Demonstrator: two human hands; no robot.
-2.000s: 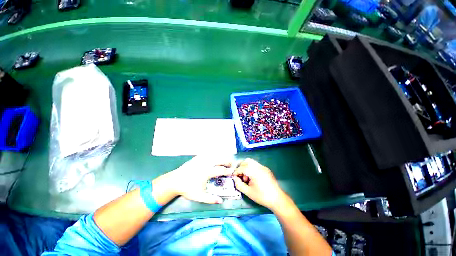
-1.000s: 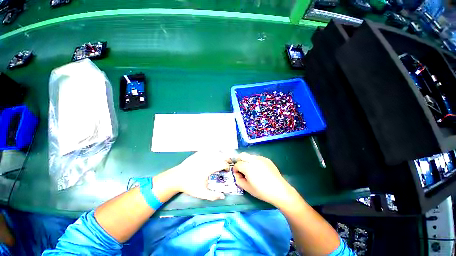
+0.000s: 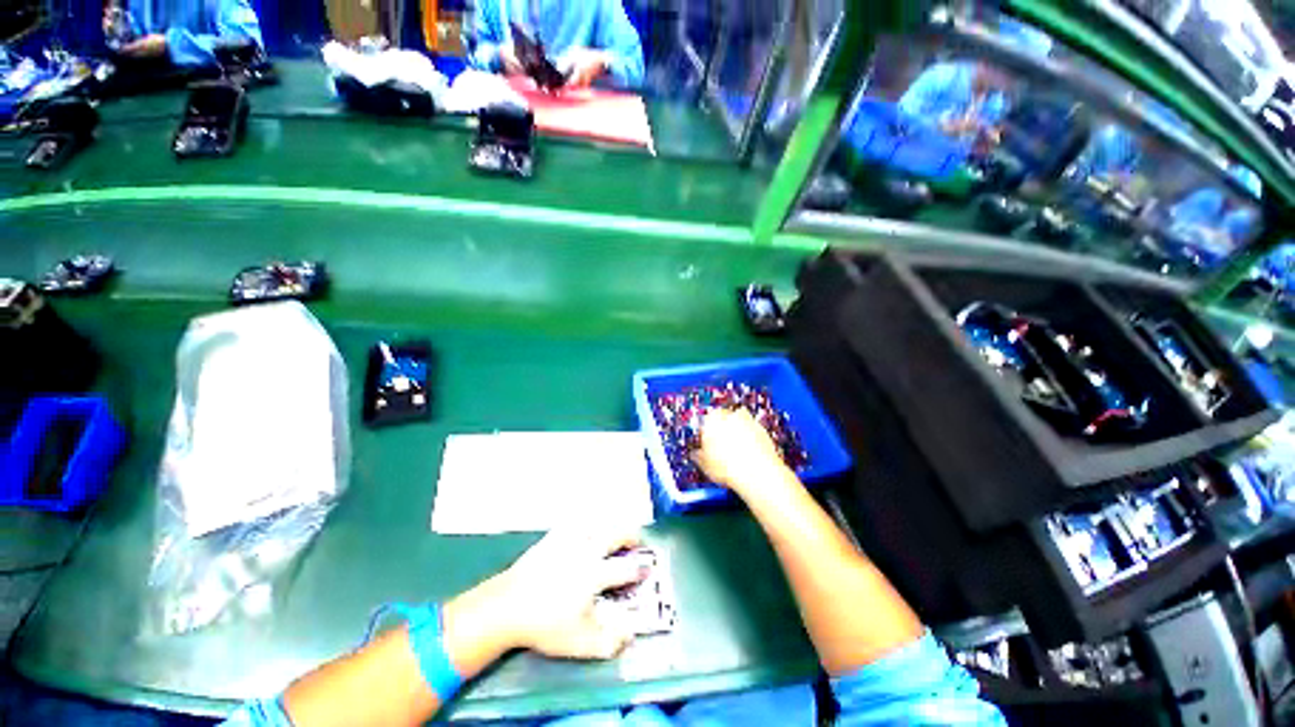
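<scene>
My left hand (image 3: 568, 594), with a light blue wristband (image 3: 430, 651), holds a small circuit board module (image 3: 653, 594) near the bench's front edge, below the white sheet (image 3: 540, 483). The fingers cover part of the module. My right hand (image 3: 736, 446) is inside the blue parts bin (image 3: 812, 406), over the heap of tiny red, black and white parts (image 3: 682, 412). Its fingertips are among the parts, so whether they grip one is hidden.
A plastic bag with white contents (image 3: 263, 412) and a black housed unit (image 3: 399, 381) lie left. Black foam trays (image 3: 909, 412) stand at right. A smaller blue bin (image 3: 60, 452) sits far left. People in blue work across the line.
My right hand has left the module and reached forward into the parts bin. My left hand still holds the module. The view has tilted up, showing people across the line.
</scene>
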